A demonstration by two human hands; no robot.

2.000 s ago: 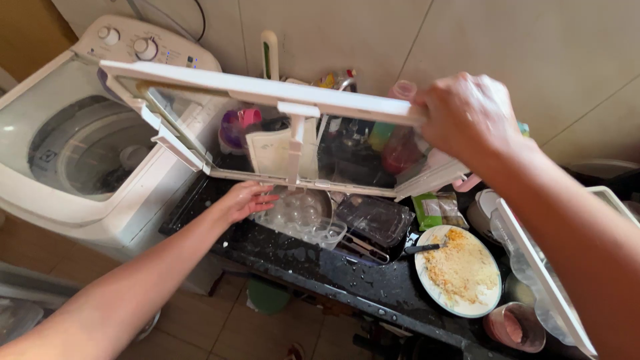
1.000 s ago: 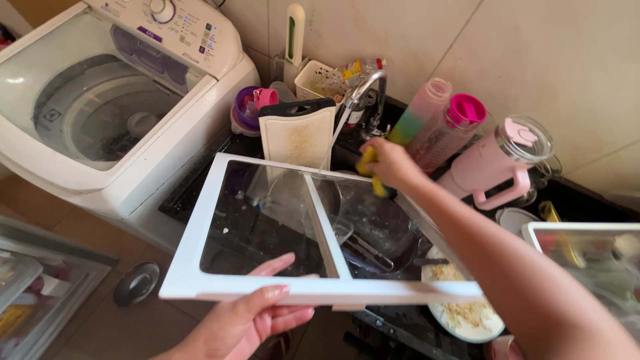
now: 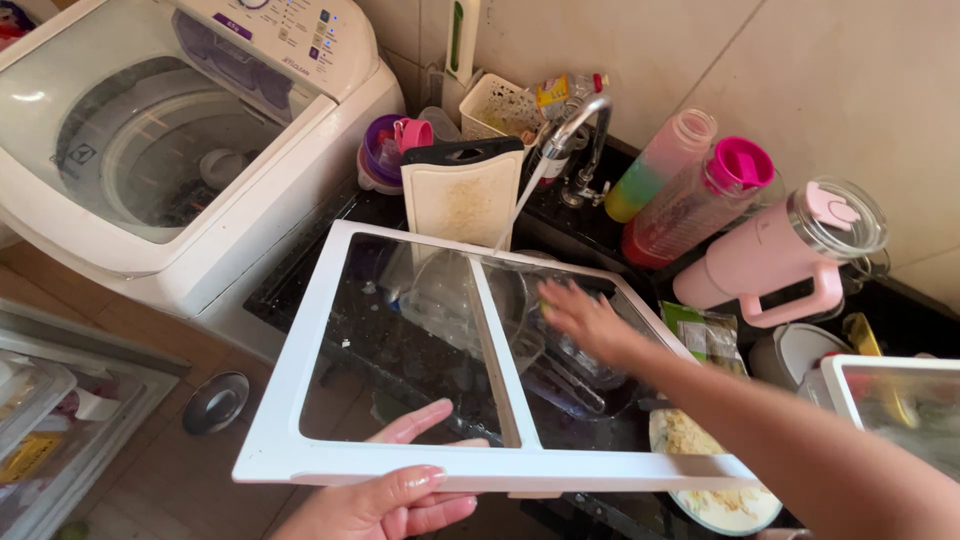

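A white-framed glass refrigerator shelf (image 3: 525,390) lies tilted over the black sink, with clear containers (image 3: 450,300) seen through its glass. My left hand (image 3: 397,487) grips its near edge, thumb on top of the frame and fingers beneath. On the right pane my right hand (image 3: 581,315) is spread flat; a bit of something yellow shows at its fingertips, though most of it is hidden. Water runs from the chrome faucet (image 3: 581,127) onto the far edge of the shelf. A cutting board (image 3: 461,187) stands upright just behind it.
An open washing machine (image 3: 247,217) stands at left. Tall bottles (image 3: 667,165) and a pink tumbler (image 3: 765,247) line the right back. A plate of grated food (image 3: 727,502) sits under the shelf's near right corner. Another white-framed shelf (image 3: 836,375) is at far right.
The shelf, raised upright two seconds ago, now lies low over the sink. My right hand has moved from near the faucet, where it held a yellow sponge, onto the glass.
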